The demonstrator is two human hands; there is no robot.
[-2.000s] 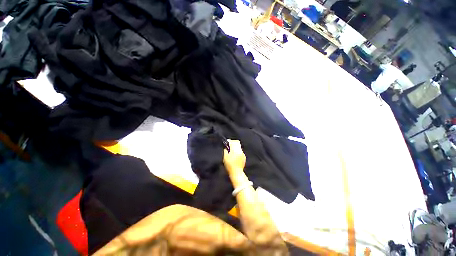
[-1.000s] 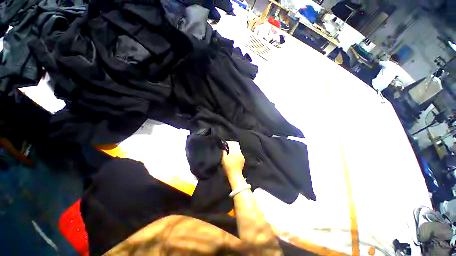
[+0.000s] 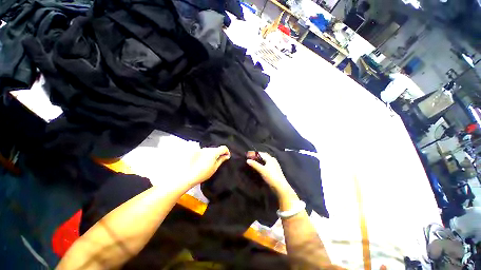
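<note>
A matt black garment, possibly trousers, lies over the front of the white table, with panels spread to the right. My left hand pinches its upper fold at the fingertips. My right hand, with a pale band at the wrist, is a short way to the right on the same cloth. A small dark tool, possibly thread snips, shows at its fingers. The exact seam or edge between the hands cannot be made out.
A large crumpled black garment pile fills the upper left and touches the worked piece. The white table has a worn yellow-orange edge. Grey garments lie at the lower right corner. A red object is at lower left. Workstations stand beyond the table.
My left hand and forearm now reach in from the lower left onto the cloth. My right hand has moved a little right, and the near part of the garment has shifted and bunched.
</note>
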